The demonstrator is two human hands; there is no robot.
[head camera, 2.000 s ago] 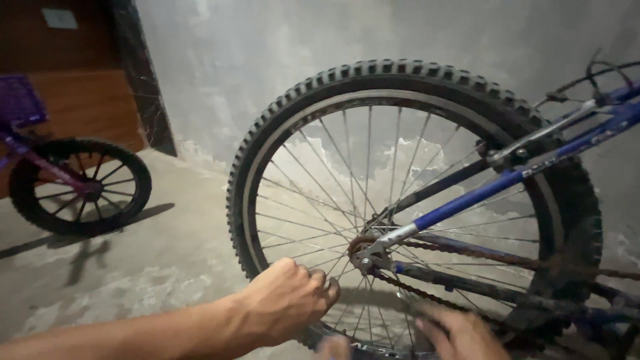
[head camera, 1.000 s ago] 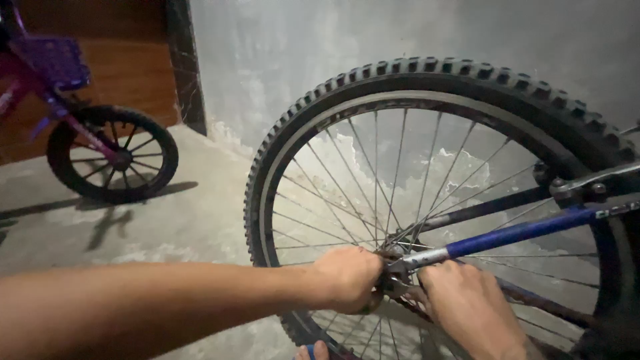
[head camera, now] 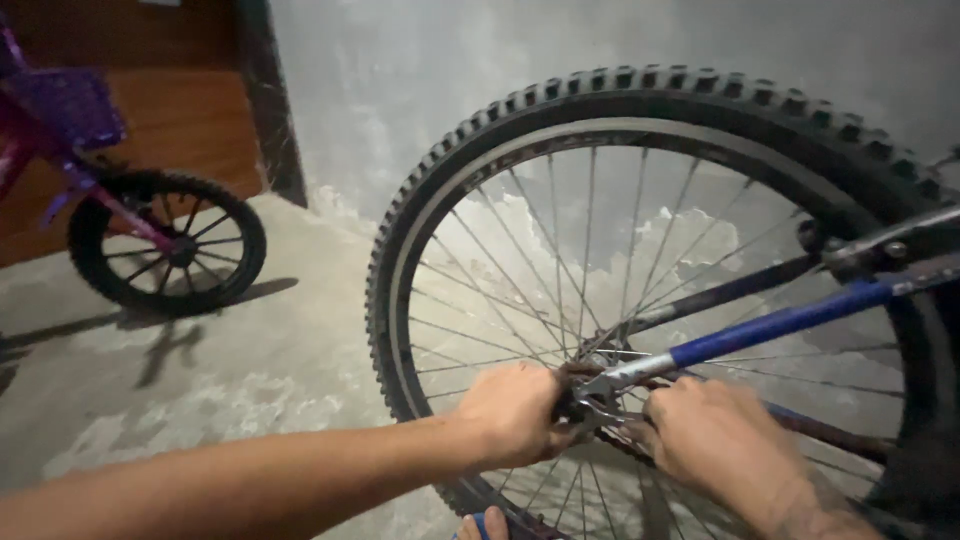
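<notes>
A bicycle's rear wheel with a knobby tire [head camera: 525, 112] fills the right half of the view. Its blue and silver frame stay [head camera: 750, 326] slopes down to the dropout at the hub. My left hand [head camera: 517, 412] is closed at the left of the axle, its fingertips hidden behind the hand, so what it grips is not clear. Right of the axle, my right hand [head camera: 720, 435] holds a silver metal wrench [head camera: 611, 418], whose head reaches the axle end below the dropout. Part of the rusty chain [head camera: 626, 450] hangs below the hub.
A small pink and purple bicycle with a black wheel [head camera: 180, 251] and purple basket [head camera: 71, 105] stands at left by a wooden door [head camera: 180, 120]. A grey wall [head camera: 450, 67] is behind the large wheel. A foot in a blue sandal [head camera: 484, 525] shows at the bottom edge.
Both hands have come to the hub since the earliest frame, where they were below and beside it. Since one second ago they have stayed there. The view has moved nearer the wheel.
</notes>
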